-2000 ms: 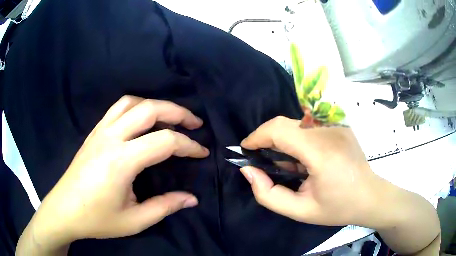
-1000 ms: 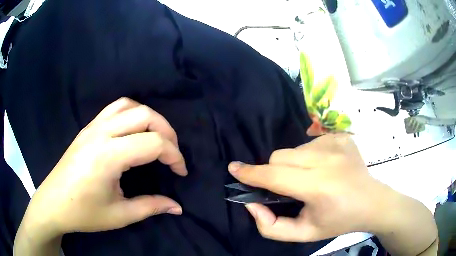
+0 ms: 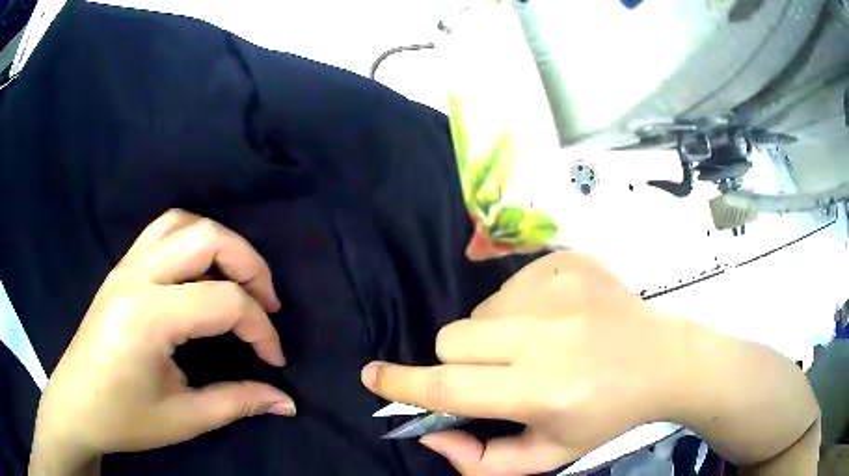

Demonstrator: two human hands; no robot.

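Observation:
A large black fabric panel (image 3: 177, 121) is spread over the table, with a seam or fold running down its middle. My left hand (image 3: 177, 344) rests on the panel at the left, fingers curled and thumb apart, with nothing visible in it. My right hand (image 3: 549, 363) holds the thread snips (image 3: 424, 424) low over the panel. The silver blades point left and are slightly apart; the handles are hidden in my palm. My right index finger lies on the fabric above the blades.
The sewing machine head (image 3: 689, 84) overhangs at the upper right, with the presser foot (image 3: 717, 158) and a tan block (image 3: 733, 212) below it. Floral cloth (image 3: 507, 204) stands beside my right hand. White fabric (image 3: 19, 339) shows at the left edge.
The snips and my right hand have moved down and left in the view. My left hand has also shifted left and down. The machine and fabric appear farther left.

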